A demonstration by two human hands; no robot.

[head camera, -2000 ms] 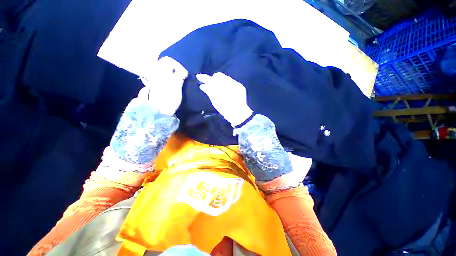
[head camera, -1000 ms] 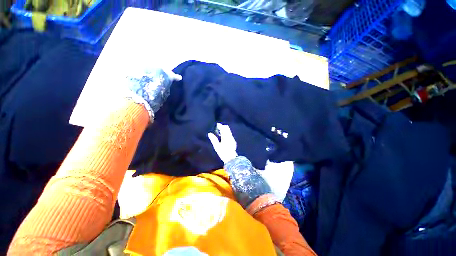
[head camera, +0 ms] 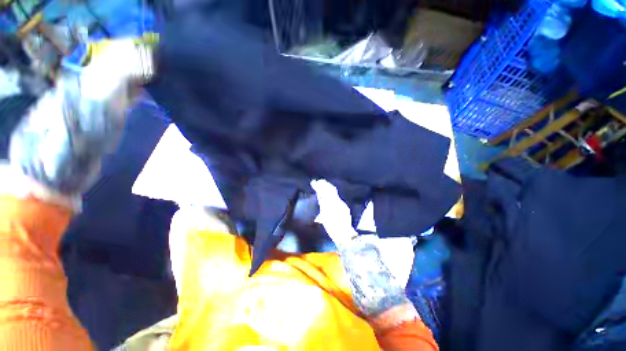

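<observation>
The dark navy coat (head camera: 295,147) is partly lifted off the white work board (head camera: 168,168), its raised part stretching to the upper left. A pointed flap of it hangs over my orange apron (head camera: 274,308). My left hand (head camera: 127,63) is raised at the upper left, blurred, and closed on the coat's lifted end. My right hand (head camera: 334,211) is at the coat's near edge, low in front of me, with its fingertips against the cloth. Glare washes out its fingers, so its hold is unclear.
More dark coats lie on the right (head camera: 556,240) and on the left (head camera: 113,253). A blue plastic crate (head camera: 497,75) and a wooden frame (head camera: 542,130) stand at the upper right. A cardboard-brown box (head camera: 443,38) shows at the back.
My left hand has moved up and left, towards the camera, and the coat has risen with it. My right hand has moved slightly right and down. The coat's near edge now hangs in a point.
</observation>
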